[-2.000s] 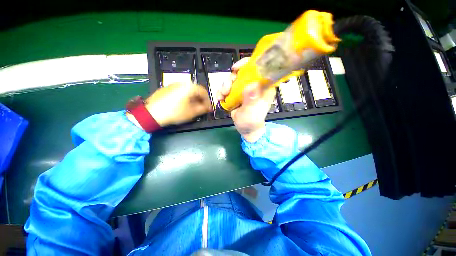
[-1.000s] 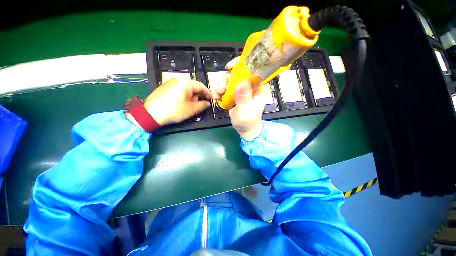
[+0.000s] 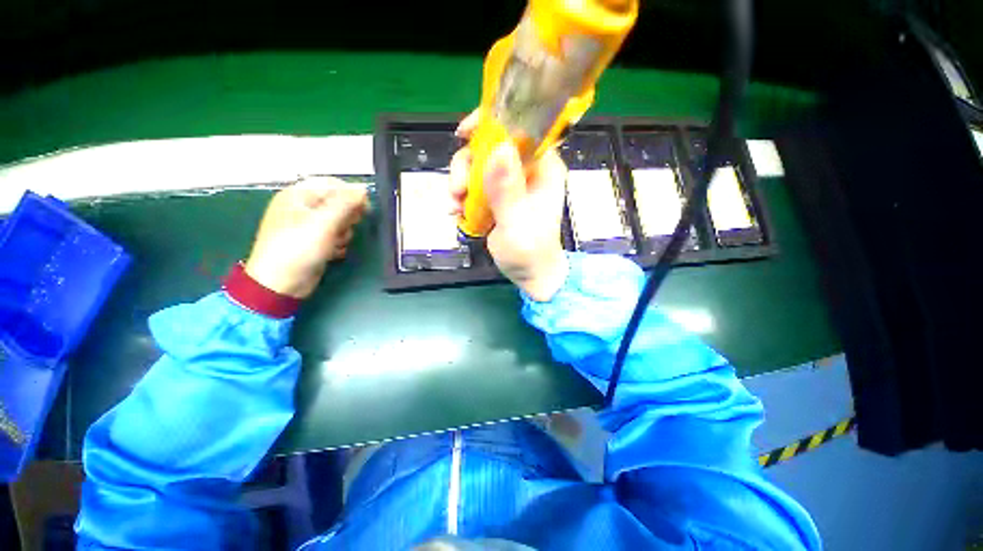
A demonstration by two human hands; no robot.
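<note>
A black foam tray (image 3: 431, 282) lies on the dark green bench, holding several opened dark units with white batteries (image 3: 429, 215). My right hand (image 3: 520, 205) grips the yellow-orange electric screwdriver (image 3: 528, 92), tip down over the left part of the tray, near the leftmost unit's right edge. The bit's contact point cannot be made out. My left hand (image 3: 307, 228), with a dark red wrist band (image 3: 261, 293), is just left of the tray, fingers curled. Whether it pinches a screw is too small to tell.
A blue two-compartment screw box (image 3: 54, 291) with small specks inside is at the left. The black driver cable (image 3: 701, 194) hangs down past my right sleeve. A tall black stack (image 3: 900, 280) stands at the right. A white strip (image 3: 183, 161) runs behind the bench.
My left hand has moved left, out of the tray and away from the screwdriver tip. The screwdriver is more upright. The view has shifted left, showing more of the blue box.
</note>
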